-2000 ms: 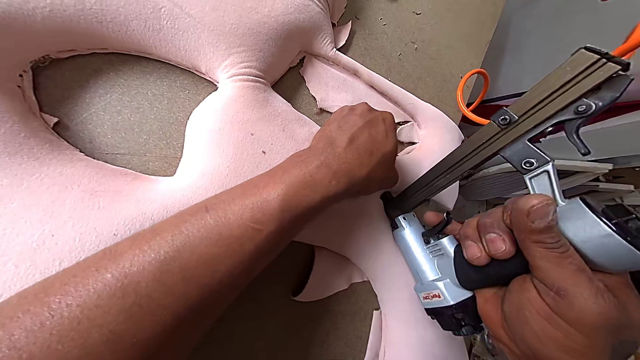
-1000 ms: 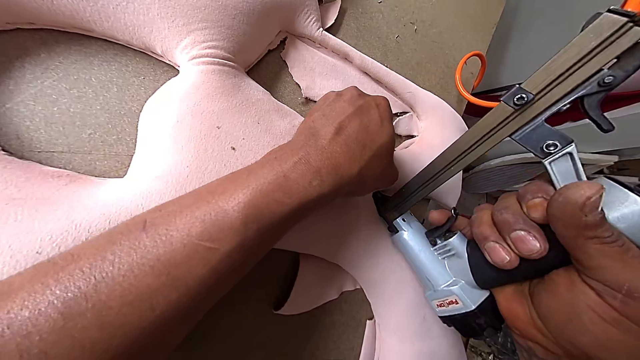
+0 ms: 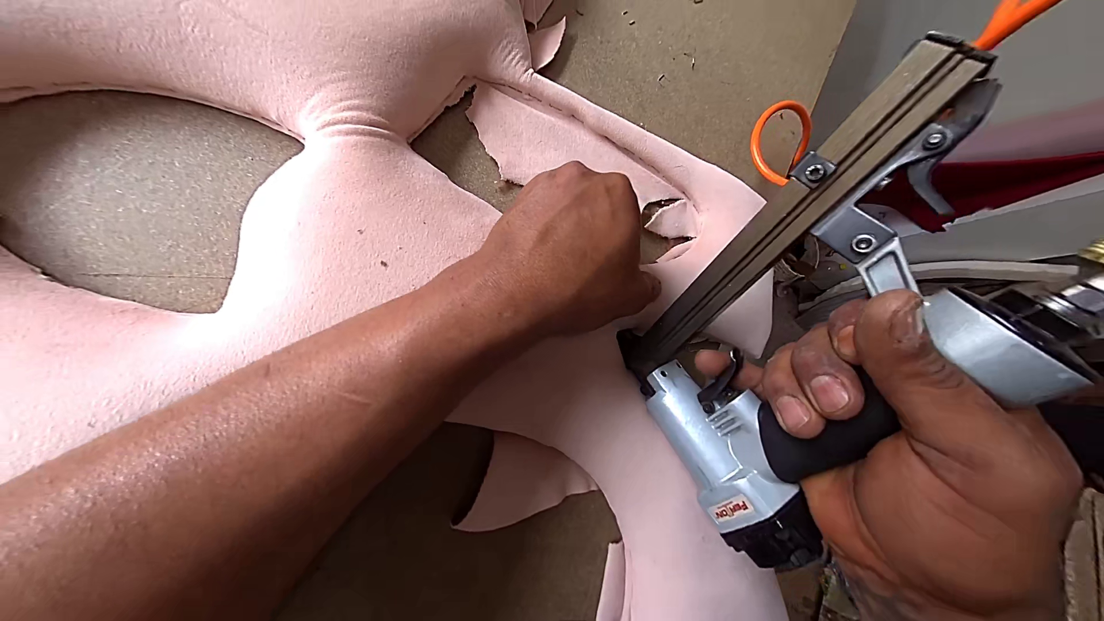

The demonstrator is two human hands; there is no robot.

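Observation:
Pink fabric (image 3: 362, 224) is drawn over a padded frame with curved openings and ragged fabric flaps. My left hand (image 3: 573, 250) is closed on the fabric's edge near a small torn slit; its fingertips are hidden under the hand. My right hand (image 3: 931, 457) grips the black handle of a pneumatic stapler (image 3: 716, 440), a finger by the trigger. The stapler's long magazine slants up to the right, and its nose rests at the edge of the pink fabric just right of my left hand.
The padded frame lies on a brown board (image 3: 638, 69) dotted with loose staples. An orange air hose (image 3: 780, 142) loops behind the stapler. Dark red cloth (image 3: 1000, 194) and a stack of pale strips (image 3: 949, 276) are at the right.
The view has shifted somewhat. My left hand stays closed at the same place near the slit, and the stapler's nose remains beside it.

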